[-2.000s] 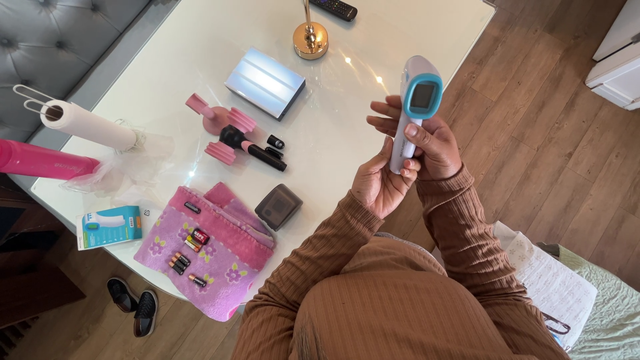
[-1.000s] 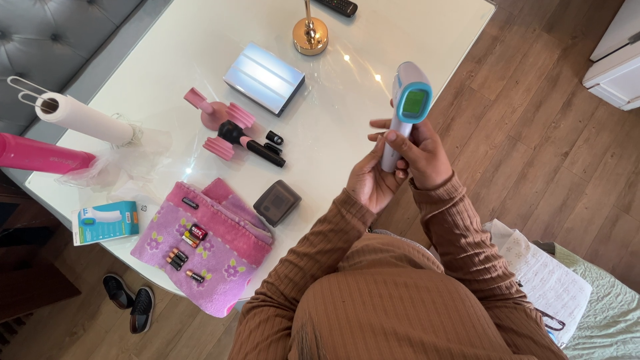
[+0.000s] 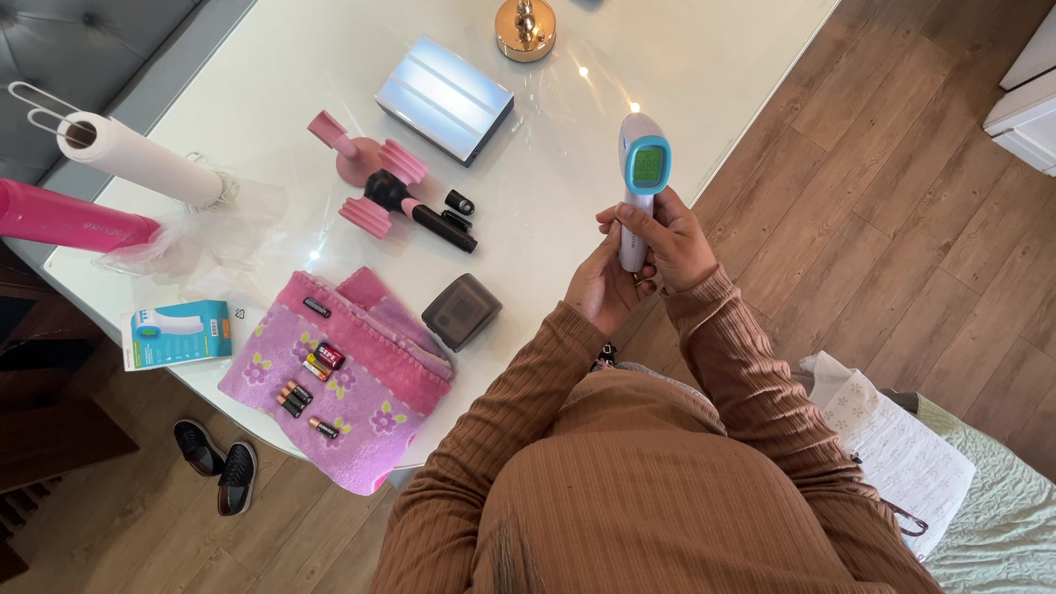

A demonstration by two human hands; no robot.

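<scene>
A white and blue infrared thermometer stands upright over the table's right edge, its small screen lit green. My right hand is closed around its handle, thumb in front. Against the lower handle rest the fingers of my left hand, which supports it from the left. Left of my hands, a dark translucent plastic case lies on the white table. Several batteries lie on a folded pink and purple floral towel. The thermometer's printed box is beside the towel.
A silver box, a gold lamp base and a pink holder with a black-headed tool stand farther back. At the left are a paper towel roll and a pink bottle. Black shoes sit on the wooden floor.
The thermometer's screen has gone from grey to lit green. Both hands remain on the thermometer, which is more upright and lower than two seconds ago.
</scene>
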